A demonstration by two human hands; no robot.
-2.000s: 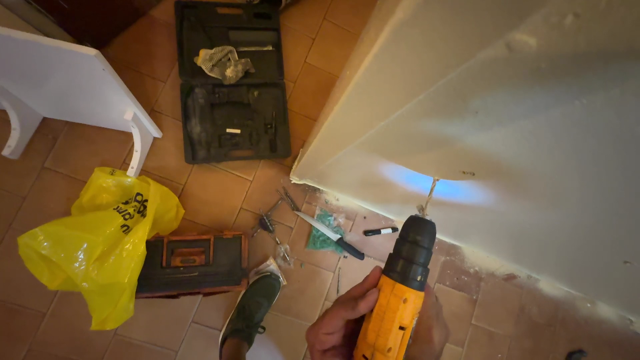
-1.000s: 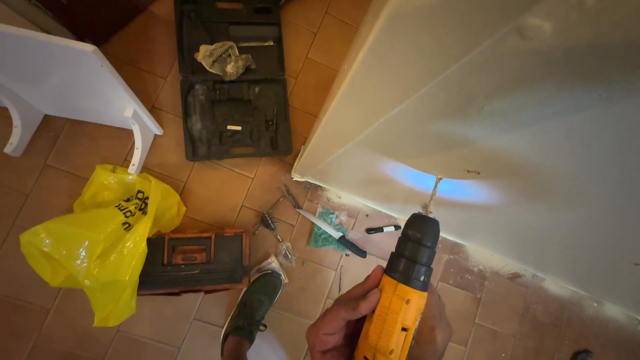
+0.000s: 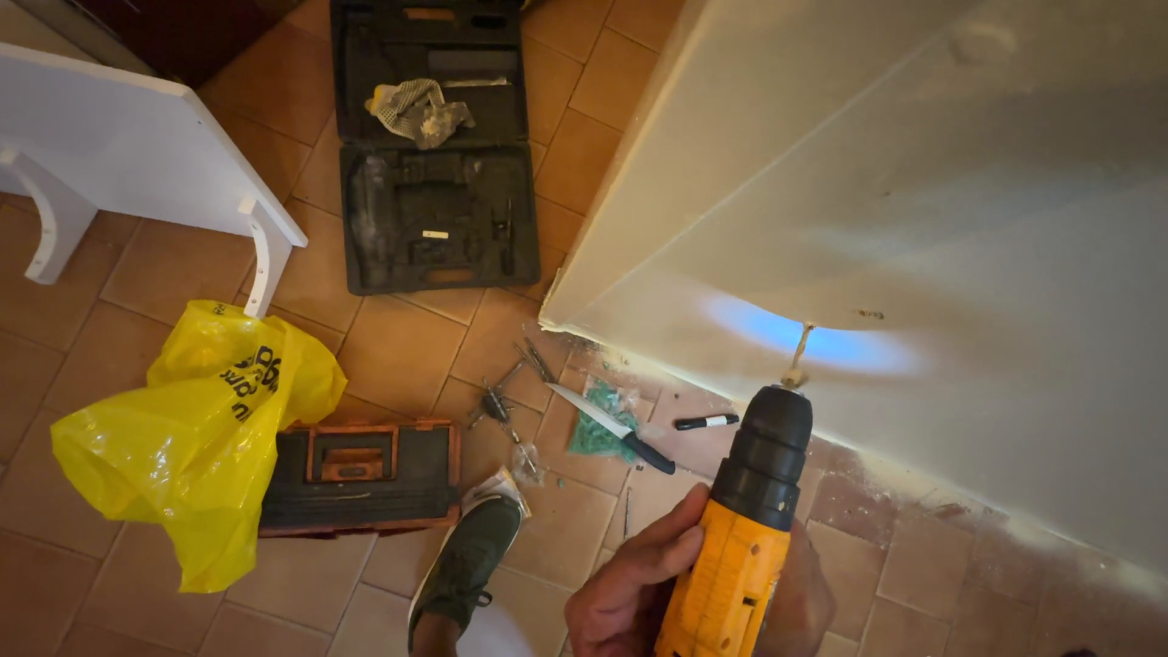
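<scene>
A yellow and black power drill [image 3: 739,557] points up at the white wall [image 3: 912,228], its light throwing a bluish glow there. Its dusty drill bit [image 3: 801,354] meets the wall at the tip, left of a small brown mark. My left hand [image 3: 639,579] grips the drill body from the left. On its other side my right hand [image 3: 803,593] is mostly hidden behind the drill, wrapped about it. Beyond my hands, a knife with a black handle [image 3: 650,452] lies on a bag of green wall plugs [image 3: 598,420], with a black marker [image 3: 705,422] to its right.
An open black drill case [image 3: 392,219] lies on the tiled floor. Left of my shoe [image 3: 465,557] are a toolbox [image 3: 438,474] and a yellow plastic bag [image 3: 210,429]. A white shelf with brackets [image 3: 137,137] stands at the upper left. Loose bits and a chuck key lie near the wall corner.
</scene>
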